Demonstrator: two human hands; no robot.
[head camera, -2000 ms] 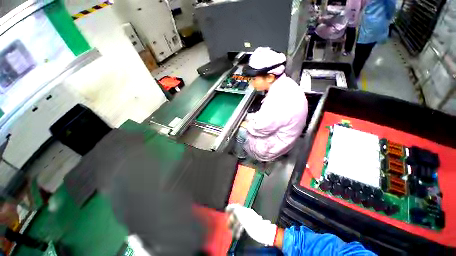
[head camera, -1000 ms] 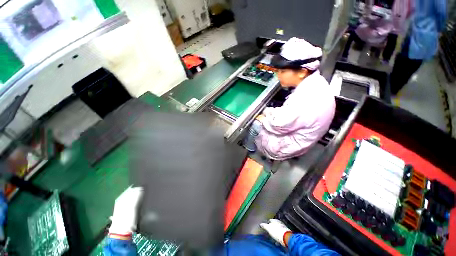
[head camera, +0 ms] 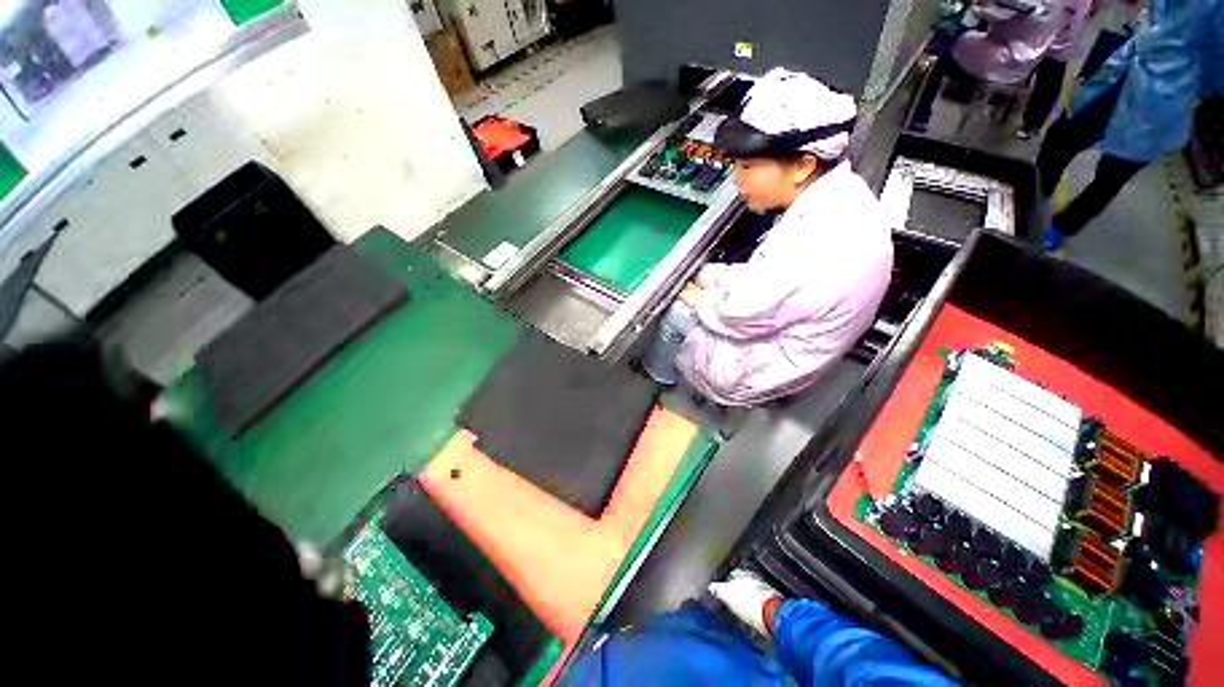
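Note:
A very dark, large shape (head camera: 148,537) fills the lower left, close to the camera; its surface cannot be made out. Small whitish patches at its edge may be glove fingertips, but my left hand is not clearly seen. A green circuit board (head camera: 416,611), solder side up, lies right of it beside a black pad. A black foam pad (head camera: 564,416) lies on an orange-red liner sheet (head camera: 517,537). My right hand (head camera: 748,600), white-gloved, is low against the side of the stacked black totes; its grip cannot be told.
The top tote (head camera: 832,470) holds a populated circuit board (head camera: 1000,463) on red liner at right. A seated person (head camera: 792,269) is beside the conveyor rails (head camera: 624,248). Another foam pad (head camera: 302,329) lies on the green bench (head camera: 363,430). A black box (head camera: 255,228) stands behind. People stand far right.
The blurred grey pad at centre is gone from there, uncovering the foam pad and liner. A dark shape now covers the lower left. My left glove is no longer clearly visible; my right hand stays by the totes.

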